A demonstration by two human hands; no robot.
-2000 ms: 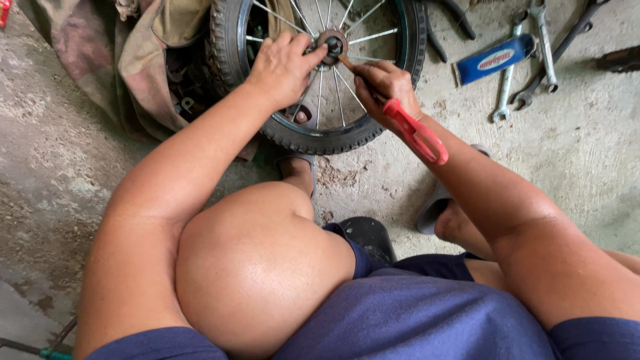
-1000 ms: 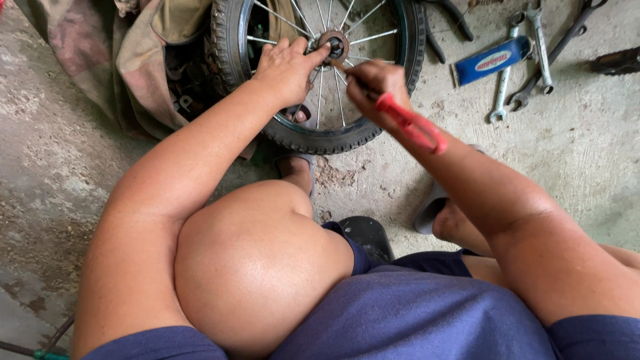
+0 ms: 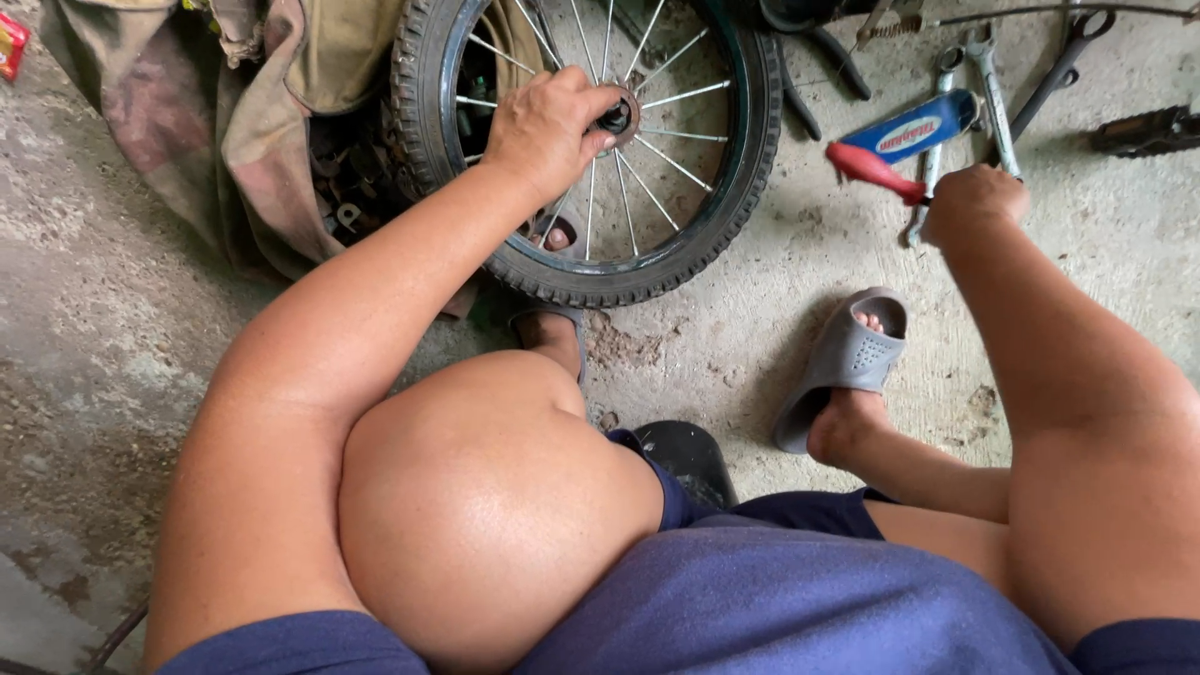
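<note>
My left hand point(image 3: 553, 127) is on the wheel's hub point(image 3: 616, 114), thumb and fingers around its dark axle end. The small spoked bicycle wheel point(image 3: 750, 187) with a knobbly black tyre lies at the top centre. Over at the right, my right hand point(image 3: 978, 204) is closed on a tool with a red handle point(image 3: 872, 172), whose working end is hidden by the hand. That hand is just below two combination wrenches, one of them a silver wrench point(image 3: 994, 103), and beside a blue tube point(image 3: 905, 127).
Pliers handles point(image 3: 837, 64) lie right of the tyre. A dark wrench point(image 3: 1050, 89) and a black pedal-like part point(image 3: 1144, 131) are at the upper right. A stained cloth bag point(image 3: 206, 122) touches the wheel's left side. My sandalled foot point(image 3: 848, 375) stands on the concrete floor point(image 3: 694, 347).
My right hand has moved from the wheel's hub to the wrenches at the right, carrying the red-handled tool. My left hand has stayed at the hub.
</note>
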